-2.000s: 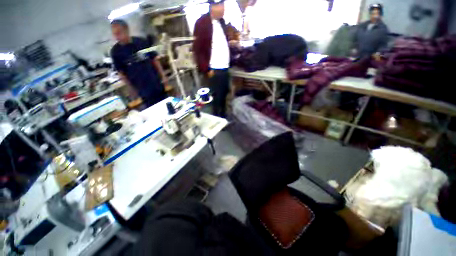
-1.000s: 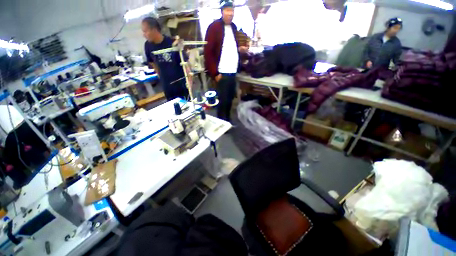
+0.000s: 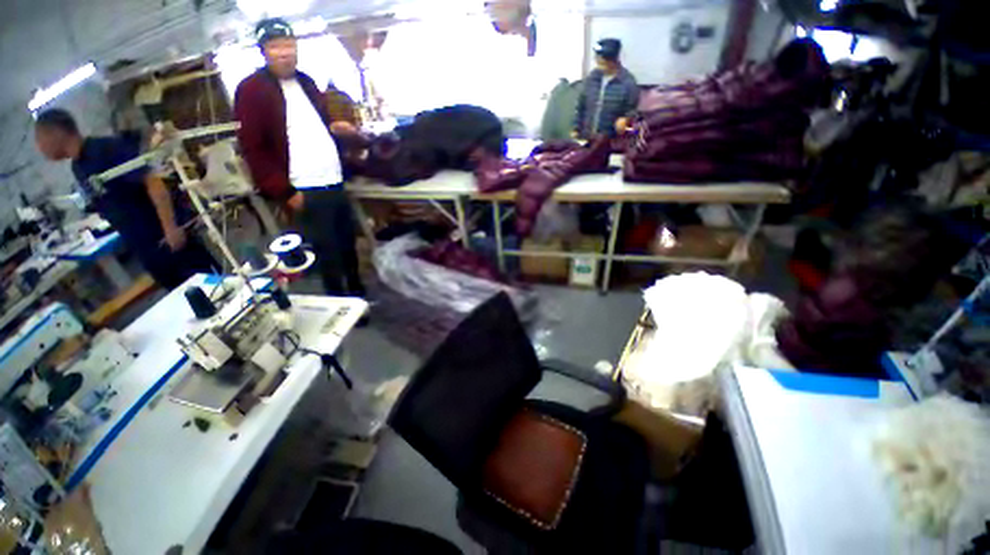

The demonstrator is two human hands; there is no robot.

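Neither of my hands is in the picture. Nearest in front of me stands an office chair with a black mesh back [image 3: 467, 374] and a brown studded seat [image 3: 535, 466]; it is empty. To its left, a compact overlock machine [image 3: 233, 341] sits on a white table [image 3: 163, 477] with thread cones [image 3: 287, 252] above it. A dark rounded shape, too cut off to name, shows at the bottom edge.
A cardboard box [image 3: 668, 434] overflows with white material [image 3: 700, 325]. At right is a white, blue-edged table [image 3: 792, 466] with a pale fluffy heap [image 3: 939, 466]. Behind are a clear plastic bag [image 3: 434, 287], burgundy jackets [image 3: 706, 136] on a long table [image 3: 695, 193] and three people.
The view has swung right: people, chair and overlock machine have shifted left. The white table and fluffy heap at right have come into fuller view, and the near-left sewing machine has left the picture.
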